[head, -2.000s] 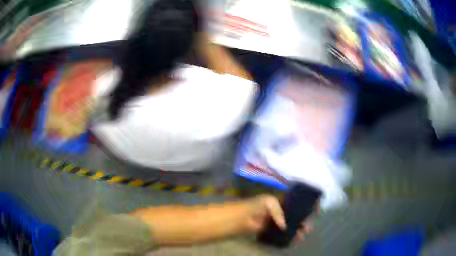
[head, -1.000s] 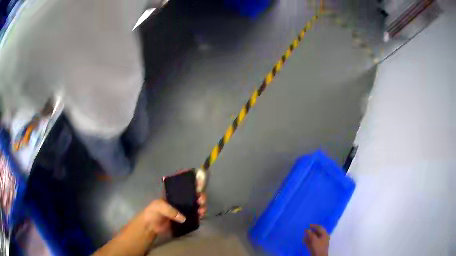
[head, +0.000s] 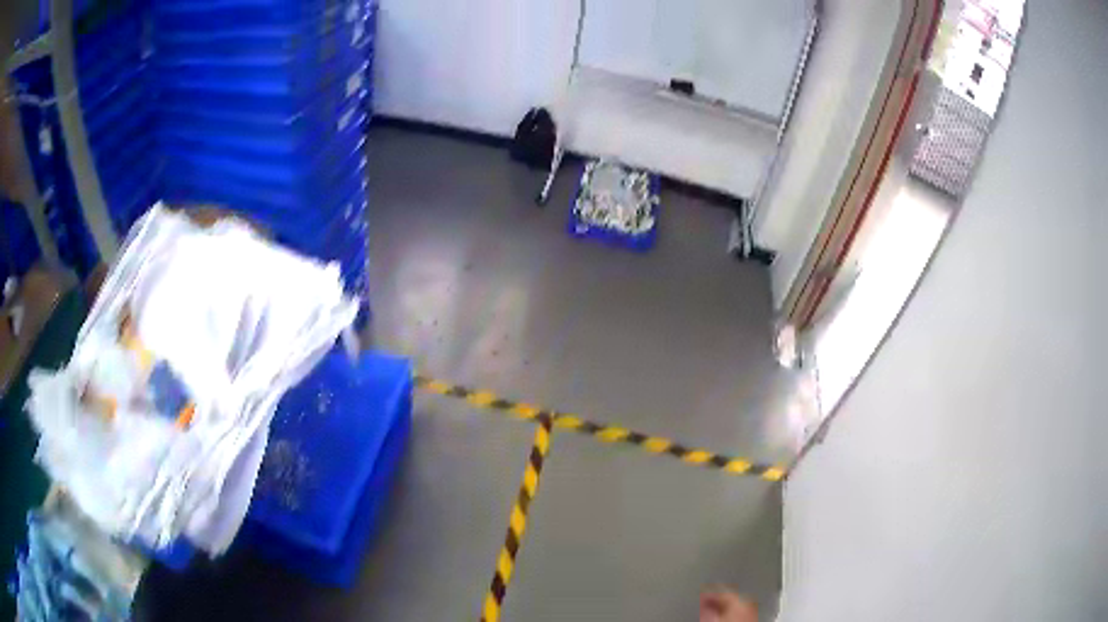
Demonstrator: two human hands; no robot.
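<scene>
My right hand (head: 727, 605) shows only as a small blurred bit at the bottom edge, right of centre. The rest of it is cut off, so I cannot tell whether it holds anything. My left hand and the smartphone are out of the picture. Nearest at the left, a crumpled heap of white sheets or thin liner (head: 231, 352) with some orange and dark marks lies over a blue crate (head: 346, 486). My right hand is well to the right of the heap.
Tall stacks of blue crates (head: 255, 122) stand at the upper left. A shallow blue crate (head: 614, 231) with pale contents and a black bag (head: 535, 136) are on the floor by the far wall. Yellow-black tape (head: 516, 522) marks the floor. A doorway (head: 887, 267) and white wall (head: 972, 425) are at the right.
The view has swung from the bench and seated person to a walkway end with a doorway. My left hand and the smartphone have left the picture. My right hand is now lower, mostly cut off.
</scene>
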